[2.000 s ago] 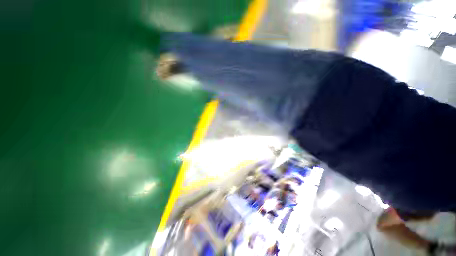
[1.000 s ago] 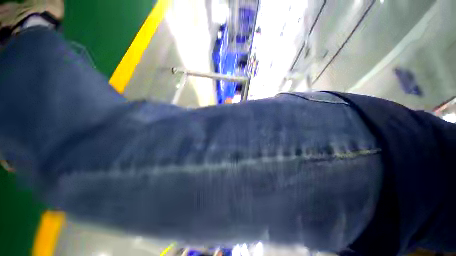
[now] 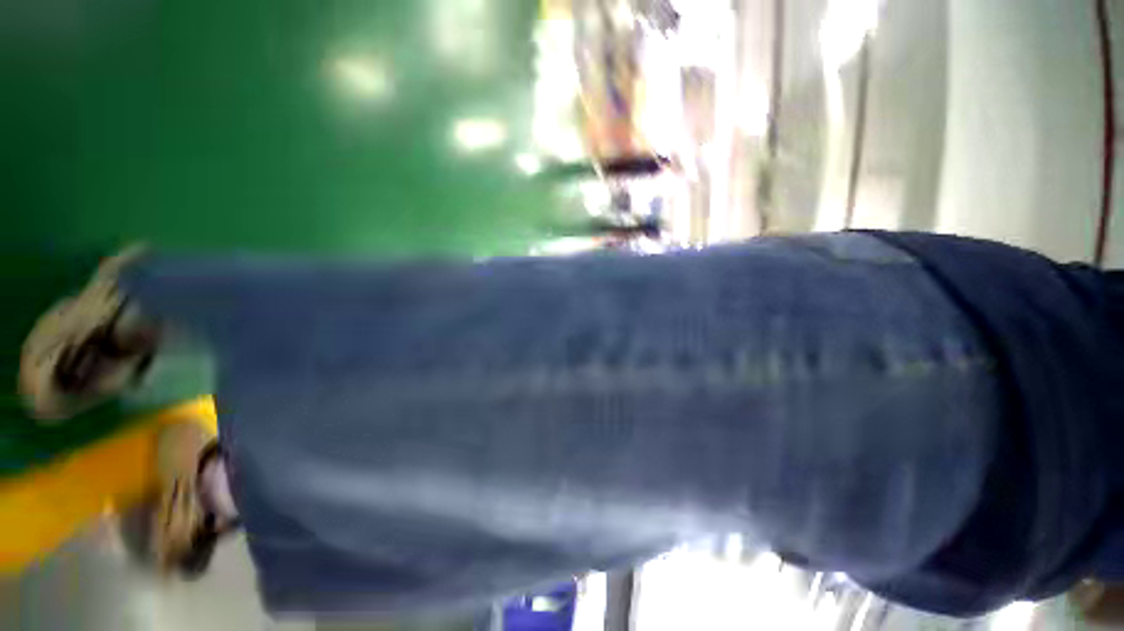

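Note:
The picture is turned on its side and blurred. A person's legs in blue jeans [image 3: 592, 419] fill the middle, nearest the camera, with a dark blue top [image 3: 1072, 407] at the right. Two tan and dark shoes [image 3: 86, 345] show at the left. Neither of my hands can be made out. A small skin-toned patch [image 3: 1097, 602] is cut off at the lower right edge; I cannot tell what or whose it is. No held object is visible.
Green floor [image 3: 271, 136] lies at the upper left, with a yellow floor line [image 3: 74, 499] below it. Blurred, bright, cluttered shapes stand at the top middle. A pale surface with a dark red line [image 3: 1103, 136] is at the upper right. A blue object [image 3: 539, 609] shows at the bottom edge.
The view has swung and come closer to the jeans since the first frame. Both shoes now show at the left. The arm at the lower right of the first frame is no longer clearly seen.

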